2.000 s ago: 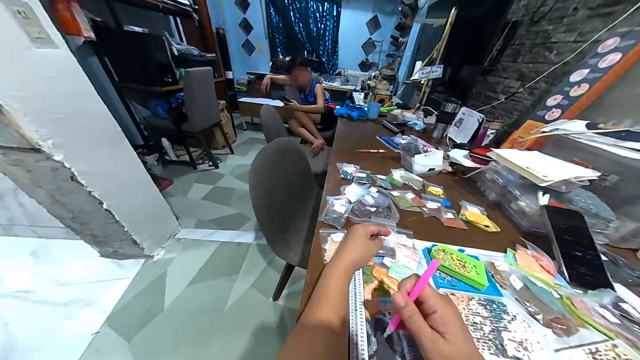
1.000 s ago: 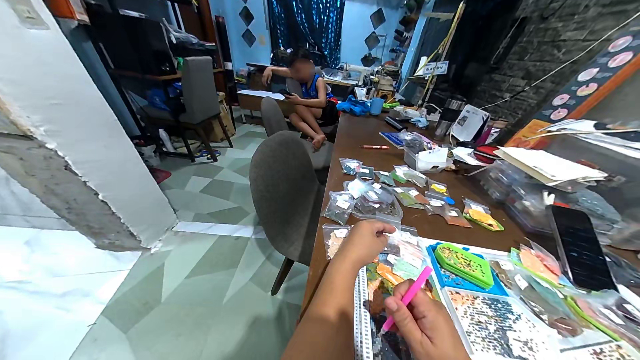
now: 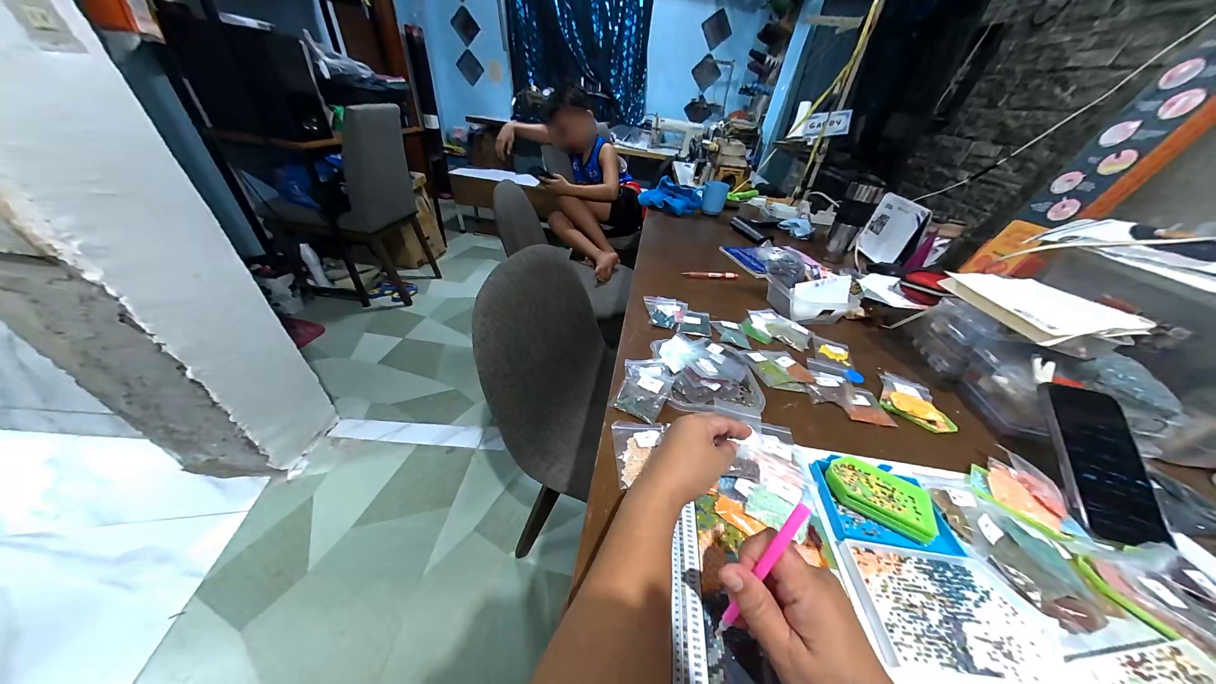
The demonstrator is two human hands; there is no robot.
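My right hand [image 3: 803,603] is closed around a pink diamond-painting pen [image 3: 768,560], its tip low over a partly covered picture canvas [image 3: 712,551] with a ruled white edge. Farther up, my left hand [image 3: 698,456] rests with curled fingers over small plastic bags at the canvas's upper part; whether it pinches one I cannot tell. Right of the canvas lie a green tray of beads [image 3: 883,496] on a blue tray [image 3: 836,532], and a white tray [image 3: 950,608] of scattered dark and pale beads. Labelled bead bags [image 3: 646,388] and a clear plastic container [image 3: 717,385] sit beyond my left hand.
A black phone [image 3: 1107,461] lies at the right among bags. Farther back are a red pen [image 3: 710,275], a clear box [image 3: 807,296] and a tumbler [image 3: 855,218]. A grey chair [image 3: 541,370] stands against the table's left edge. Another person [image 3: 594,176] sits beyond, holding a phone.
The pink pen in my right hand has shifted slightly, its tip staying low over the canvas. My left hand stays near the bags. The seated person's arm is raised differently than in the earliest frame.
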